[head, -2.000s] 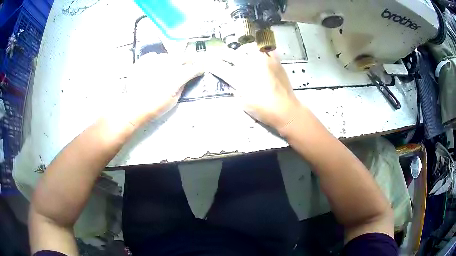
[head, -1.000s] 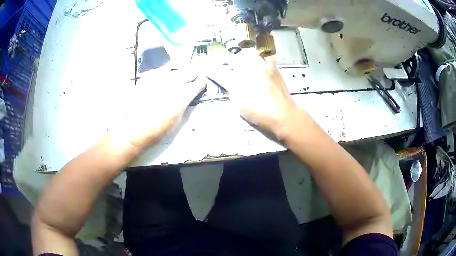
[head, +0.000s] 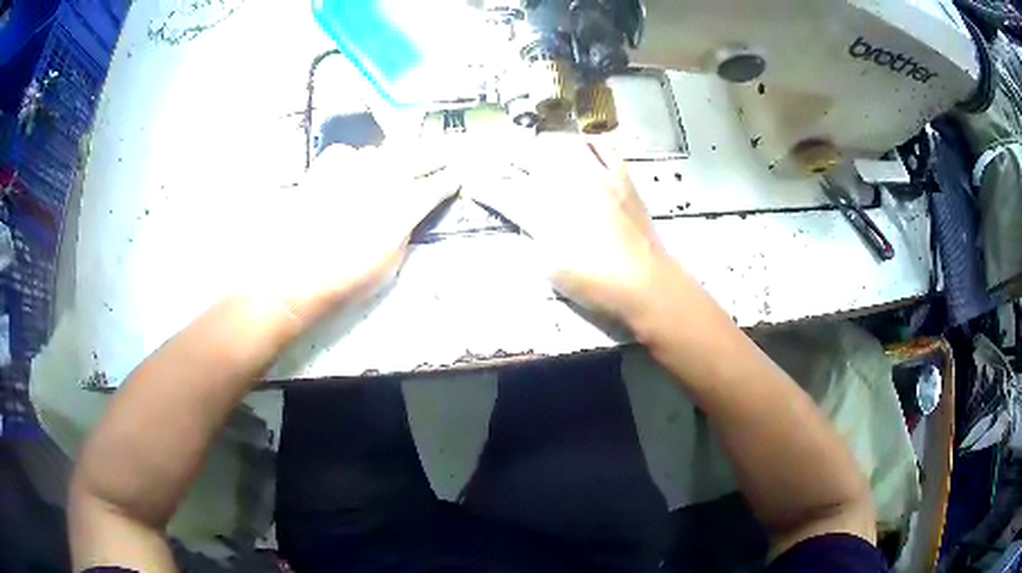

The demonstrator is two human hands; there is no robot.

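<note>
My left hand [head: 359, 229] and my right hand [head: 588, 229] lie on the white machine table just in front of the needle area, fingertips close together. Both are washed out by the lamp, so their fingers are hard to make out. A small yellow-green patch, possibly cloth [head: 486, 115], shows beyond the fingertips. Whether the fingers hold or press cloth is hidden by the glare. Brass-coloured knurled knobs [head: 597, 109] sit beside my right fingers. The off-white sewing machine head [head: 829, 67], marked "brother", stands at the upper right.
The bright blue lamp head [head: 392, 47] hangs at the upper left of the needle area. Dark snips [head: 861, 222] lie right of the machine. A blue lattice crate [head: 50, 213] is at the far left. Khaki cloth [head: 857, 392] drapes by an orange-rimmed tray [head: 945, 448] at the lower right.
The view has shifted slightly. My hands stay side by side in front of the needle area, with small changes in finger position.
</note>
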